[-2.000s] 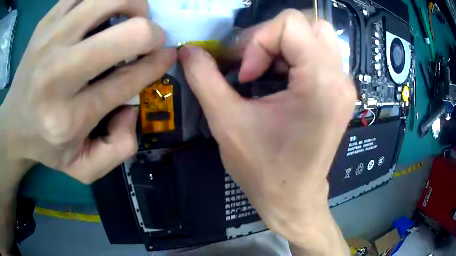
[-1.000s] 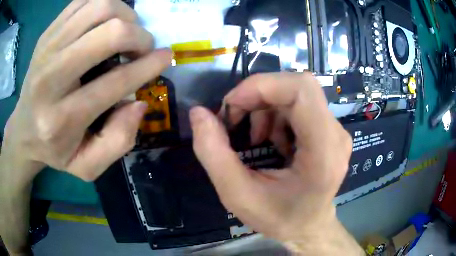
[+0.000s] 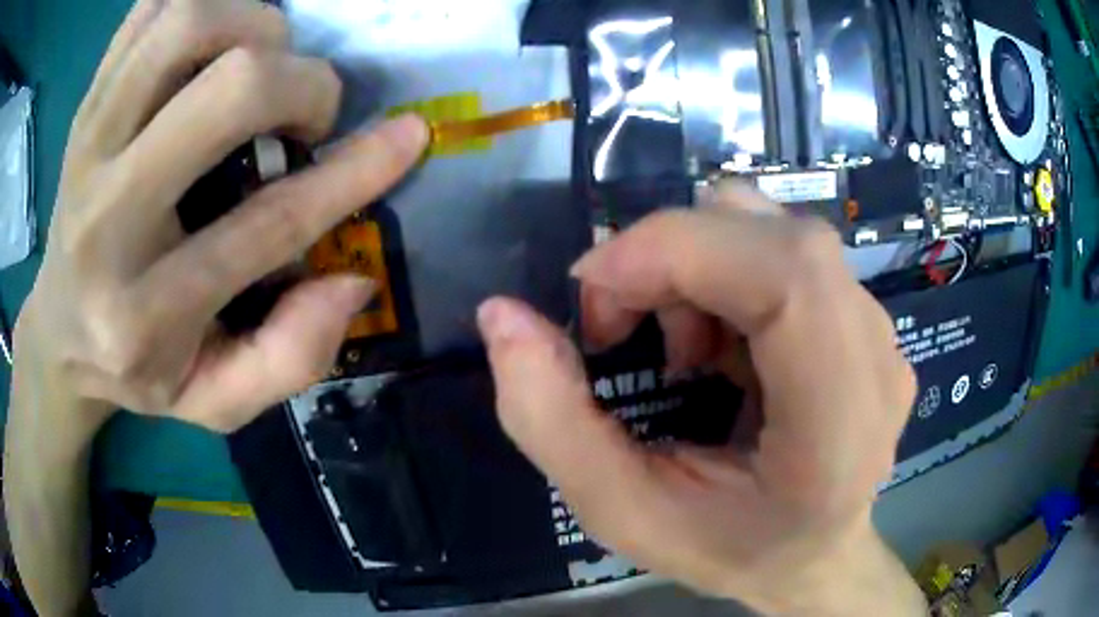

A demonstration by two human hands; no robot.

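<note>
A narrow orange flat flex cable (image 3: pixel 518 119) crosses the grey plate (image 3: pixel 482 229). A piece of yellow polyimide tape (image 3: pixel 456 106) lies on the plate at the cable's left part. My left hand (image 3: pixel 205 217) is at the left, its index fingertip pressing on the tape and cable end, its thumb near the orange-patterned board (image 3: pixel 376 295). My right hand (image 3: pixel 711 374) is above the battery pack (image 3: pixel 958 338), thumb and index finger apart. No held thing can be made out in it; its curled fingers are partly hidden.
The mainboard (image 3: pixel 994 193) and right cooling fan (image 3: pixel 1012 78) are at the right, with a yellow disc (image 3: pixel 1045 191) below the fan. Glossy black film (image 3: pixel 633 97) covers the centre. Red and white wires (image 3: pixel 946 259) sit at the battery's upper edge. A clear bag lies far left.
My right hand has moved away from the tape, down and right over the battery. The tape and cable are now exposed. My left index finger has come onto the tape. The laptop's right side appears shifted right.
</note>
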